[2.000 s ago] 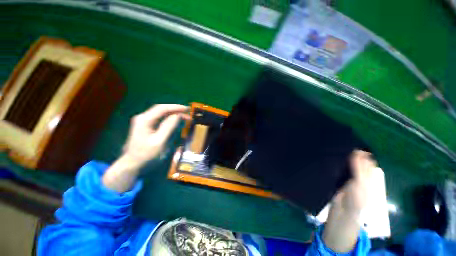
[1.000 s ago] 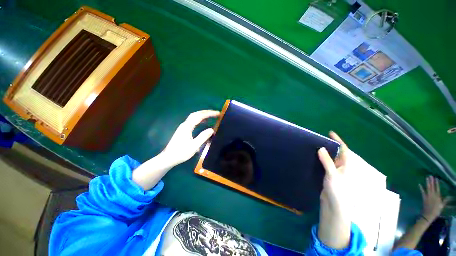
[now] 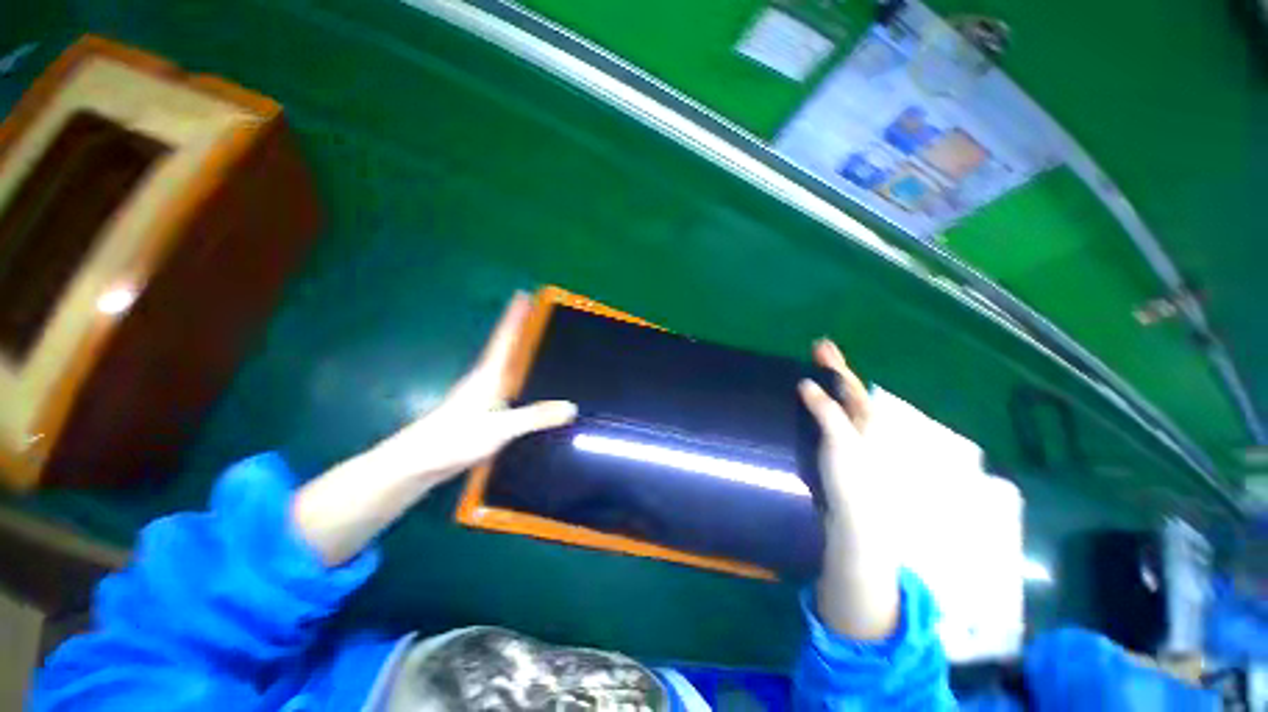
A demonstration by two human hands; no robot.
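A glossy black panel [image 3: 654,480] lies over a wooden frame [image 3: 612,541] in front of me and covers nearly all of it. A white streak of light shows on the panel. The orange-brown rim shows at the left, along the near edge and at the far left corner. My left hand [image 3: 480,424] is at the left end, thumb on the panel and fingers at the frame's outer edge. My right hand [image 3: 851,487] holds the panel's right end, with thumb and fingers at its edge. The frame's right end is hidden.
Stacked frames [image 3: 181,278] stand at the left with a ridged opening. A white sheet pile [image 3: 973,543] lies right of my right hand. A black template [image 3: 1043,424] lies near the wall. An instruction sheet [image 3: 925,132] hangs on the green wall. A blue sleeve shows at the lower right.
The black panel was first held tilted above the open frame and now lies over it. My right hand has come down and left with it. The other person's hand is no longer seen.
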